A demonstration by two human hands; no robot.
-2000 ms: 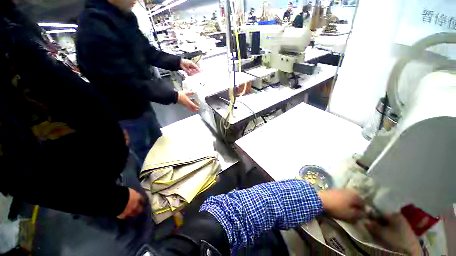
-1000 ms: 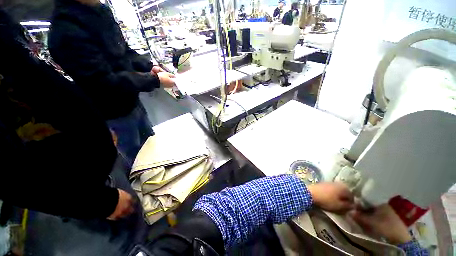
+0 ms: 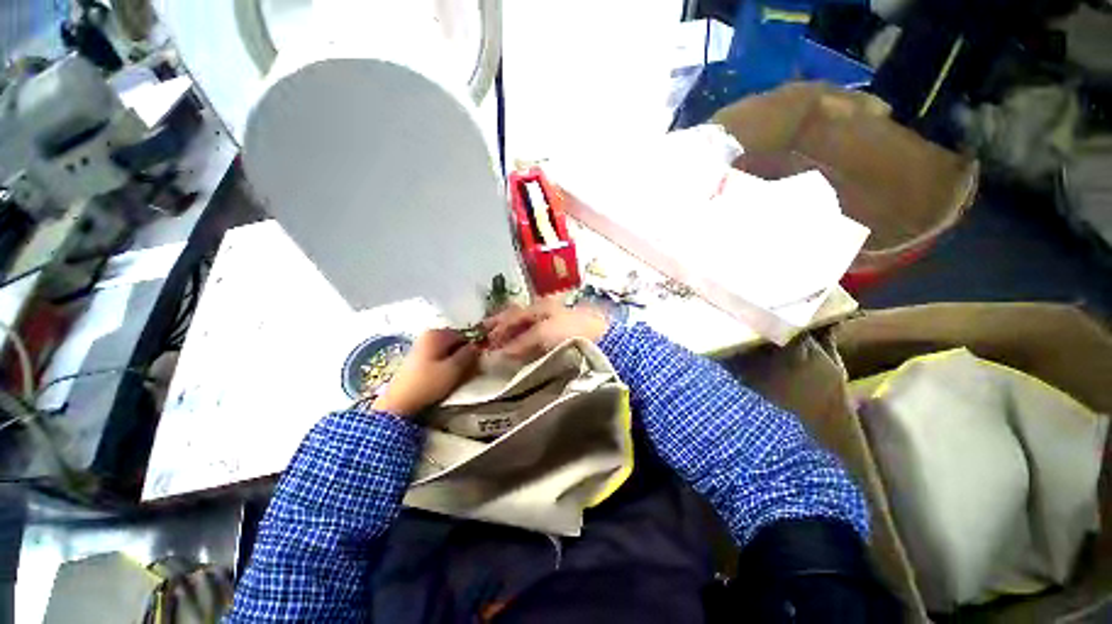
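A beige bag piece with yellow edging (image 3: 537,451) lies over my lap, its open top edge raised to the press. My left hand (image 3: 429,366) is on its upper left edge, right of the parts dish (image 3: 376,366) with brass-coloured bits. My right hand (image 3: 549,327) is on its upper edge, close beside my left hand. Both hands hold the cloth just under the large grey head of the press machine (image 3: 378,183). The fingertips and the die area are partly hidden and blurred, so any small fastener there cannot be made out.
A red tape dispenser (image 3: 545,232) stands right of the press. White paper sheets (image 3: 756,244) lie at the table's right end, with small loose parts near. A brown carton (image 3: 854,451) at right holds beige pieces. A round brown container (image 3: 854,159) stands behind. Folded beige pieces (image 3: 104,591) lie lower left.
The view has swung right, to the press, papers and cartons; the other people are out of view. Both hands remain together at the bag's edge by the press.
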